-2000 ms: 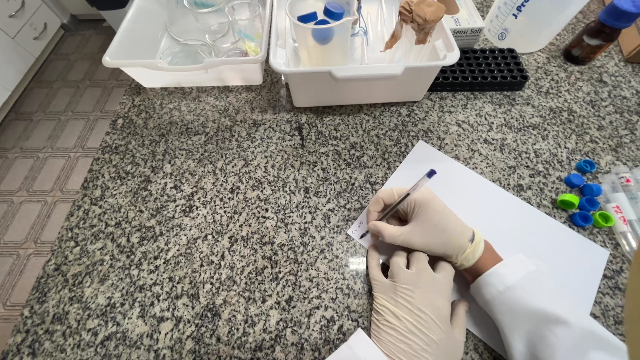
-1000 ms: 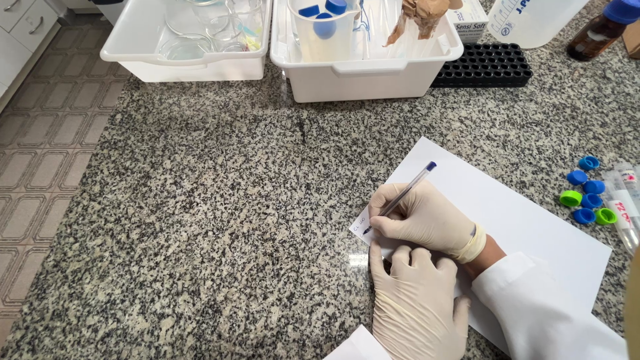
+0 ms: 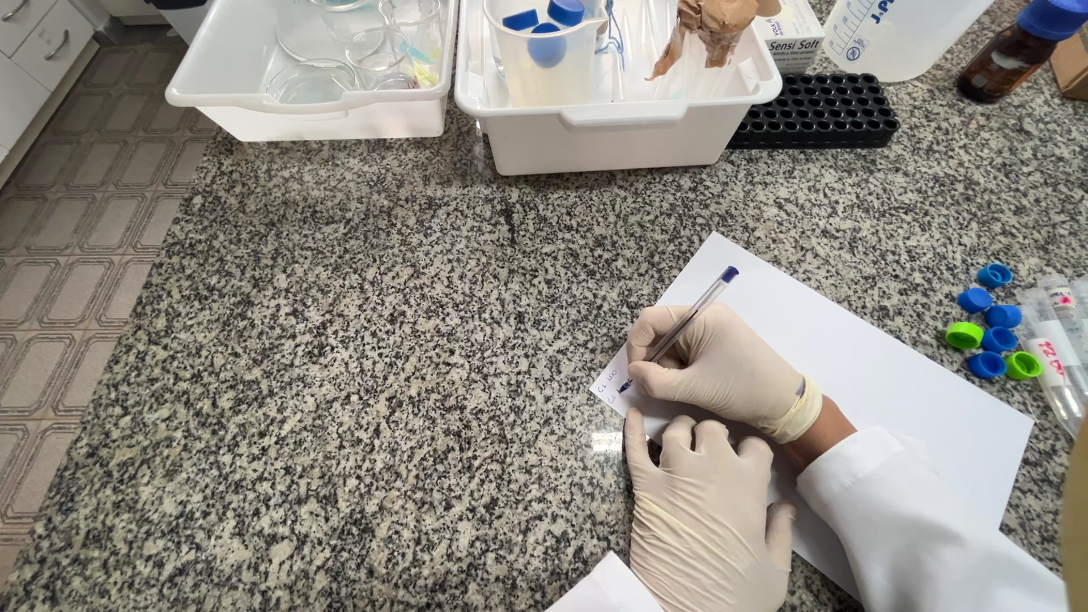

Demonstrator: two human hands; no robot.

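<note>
My right hand, in a cream latex glove, holds a blue-capped ballpoint pen with its tip on the left corner of a white sheet of paper. Small handwriting shows at that corner. My left hand, gloved too, lies palm down just below, its fingers apart and fingertips on the paper's lower left edge and the granite. The paper lies slanted on the granite worktop. Both wrists come out of white sleeves.
Two white plastic trays of labware stand at the back, with a black tube rack beside them. Blue and green caps and clear tubes lie at the right. An amber bottle stands behind.
My right hand has stayed at the paper's corner with the pen, which has shifted only slightly. The left hand stays in place, fingers on the paper's edge.
</note>
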